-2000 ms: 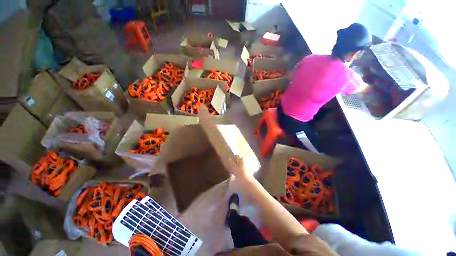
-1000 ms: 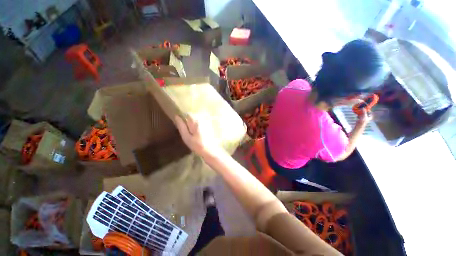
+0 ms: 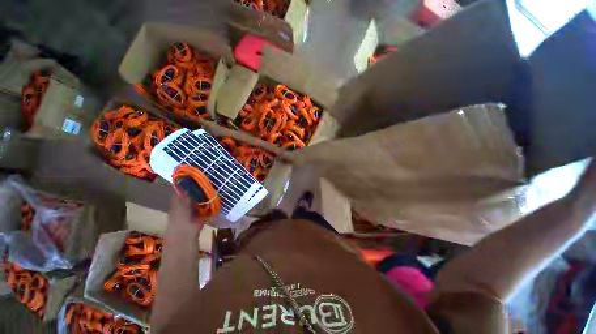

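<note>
My left hand (image 3: 187, 210) holds an orange cable coil (image 3: 198, 189) with a dark middle, and a fan of white label sheets (image 3: 212, 166) with rows of dark rectangles. The hand is partly hidden behind the coil. A large brown carton (image 3: 425, 160) with a spread flap fills the upper right, blurred and close. My right forearm reaches past its lower side to the right edge. The right hand itself is cut off, so its hold on the carton cannot be seen.
Cartons of orange coils (image 3: 281, 116) stand ahead and to the left, several close together. A carton with a crumpled clear liner (image 3: 46, 228) is at the far left. A red item (image 3: 251, 52) lies on a carton. My feet (image 3: 304, 201) show between cartons.
The view has turned down. The large carton has swung from the middle to the upper right, and my right hand has left the picture. My left hand now shows behind the coil.
</note>
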